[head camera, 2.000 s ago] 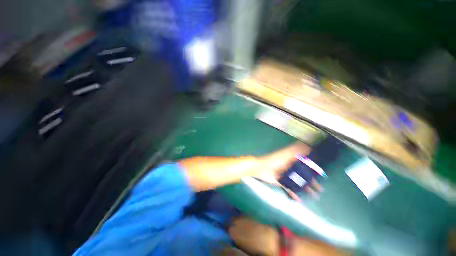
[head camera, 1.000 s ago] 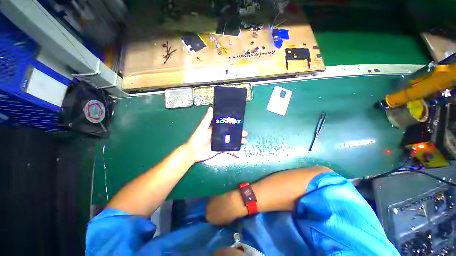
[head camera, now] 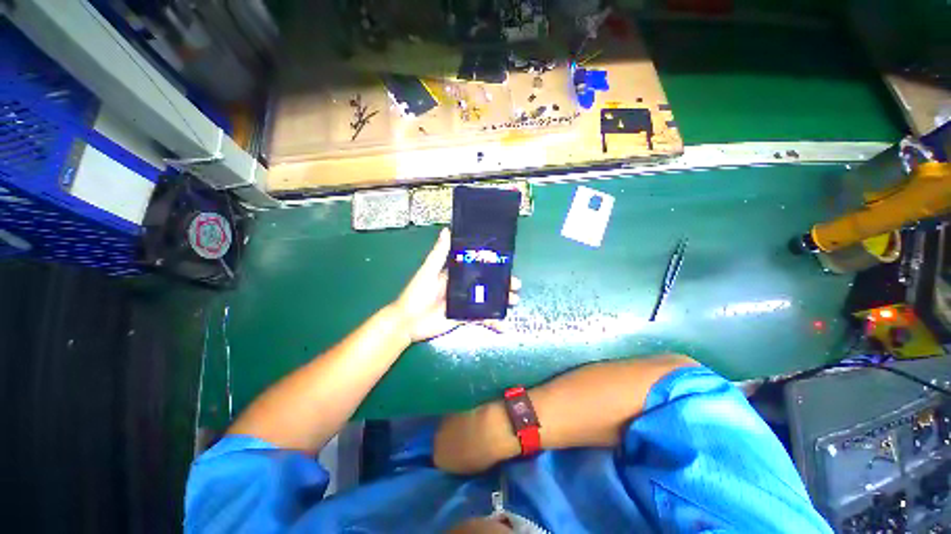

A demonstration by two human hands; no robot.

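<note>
A dark smartphone (head camera: 482, 224) stands out upright in the picture, with bright lettering and a small white mark lit on its screen. My left hand (head camera: 425, 302) holds it from the left and beneath, with fingertips showing at its right edge. My right hand (head camera: 459, 443) is bent in against my body below the phone, with a red band on the wrist. It looks closed, but its fingers are hidden, so I cannot tell whether it holds anything.
Small shallow boxes (head camera: 382, 209) lie behind the phone. A white card (head camera: 587, 216) and dark tweezers (head camera: 669, 280) lie right. A wooden board (head camera: 344, 167) is at the back, a black fan (head camera: 195, 229) left. An orange-yellow screwdriver (head camera: 881, 214), tape roll (head camera: 874, 253) and parts tray (head camera: 855, 402) are right.
The first earlier frame is strongly blurred and looks farther left. Since one second ago the view has shifted slightly; my left hand still holds the lit phone and my right arm keeps its pose.
</note>
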